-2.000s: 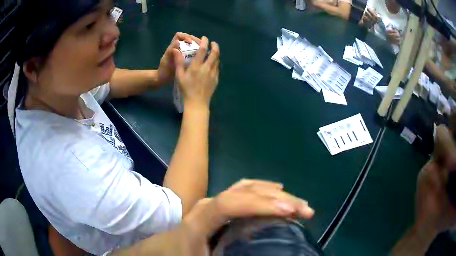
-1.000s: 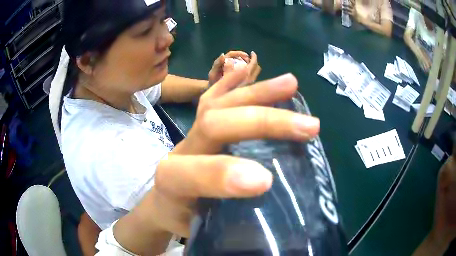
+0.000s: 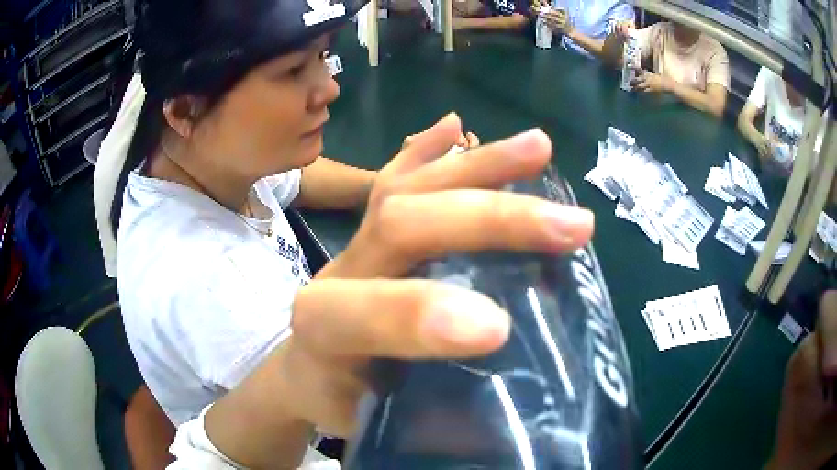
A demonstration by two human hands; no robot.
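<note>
My left hand [image 3: 440, 248] reaches in from the lower left, very close to the camera, and is wrapped around a dark-tinted clear bottle [image 3: 523, 395]. White lettering runs down the bottle's right side. The thumb and fingertips show on its near face. The bottle's lower end is cut off by the picture's bottom edge, and its top is partly behind the fingers. A dim hand, seemingly my right hand [image 3: 812, 390], is cut off by the right edge; what it holds cannot be told.
Folded leaflets [image 3: 686, 318] lie beside the table seam. A loose leaflet pile [image 3: 650, 197] lies farther up the green table [image 3: 496, 83]. Cream rack posts [image 3: 794, 202] stand at the right. A person in a white shirt [image 3: 206, 275] sits close at left; several others sit across the table.
Since two seconds ago, my left hand and the bottle have risen into the middle of the view. The view has turned left and up; over the last second the grip looks unchanged.
</note>
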